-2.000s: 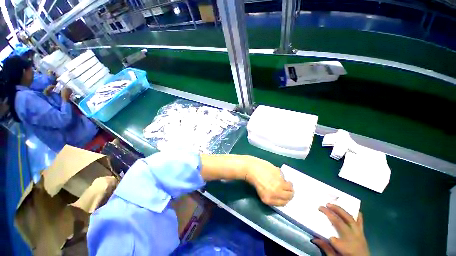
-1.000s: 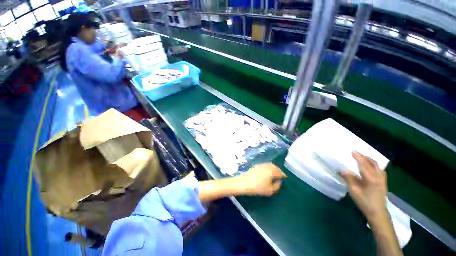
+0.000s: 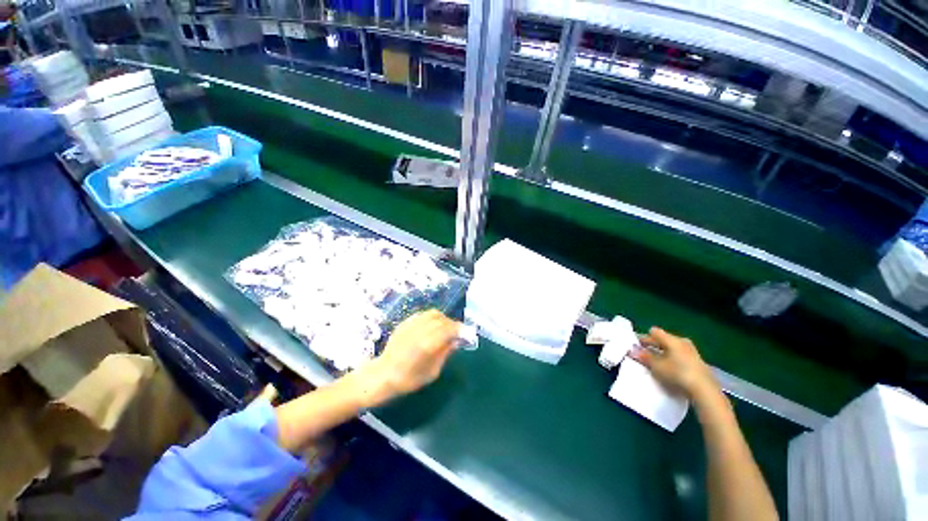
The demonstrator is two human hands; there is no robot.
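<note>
My left hand (image 3: 419,351) is closed on a small white accessory (image 3: 467,336), which sticks out from the fingertips beside the stack of white boxes (image 3: 531,297). My right hand (image 3: 672,363) is at the small pile of white card inserts (image 3: 614,341); its fingertips touch a piece there, and whether they grip it is unclear. A flat white card piece (image 3: 648,396) lies under and in front of the right hand. The open clear poly bag of white accessories (image 3: 341,285) lies left of my left hand.
A blue basket (image 3: 178,193) of white pieces stands at the left, by a neighbouring worker's blue sleeve (image 3: 46,193). A metal post (image 3: 480,132) rises behind the boxes. A tall white stack (image 3: 860,463) is at the lower right. A torn brown carton (image 3: 76,397) is lower left.
The right hand has left the white box stack and moved to the card pile. The left hand now holds a small white accessory. The long white box seen earlier before me now lies on the stack.
</note>
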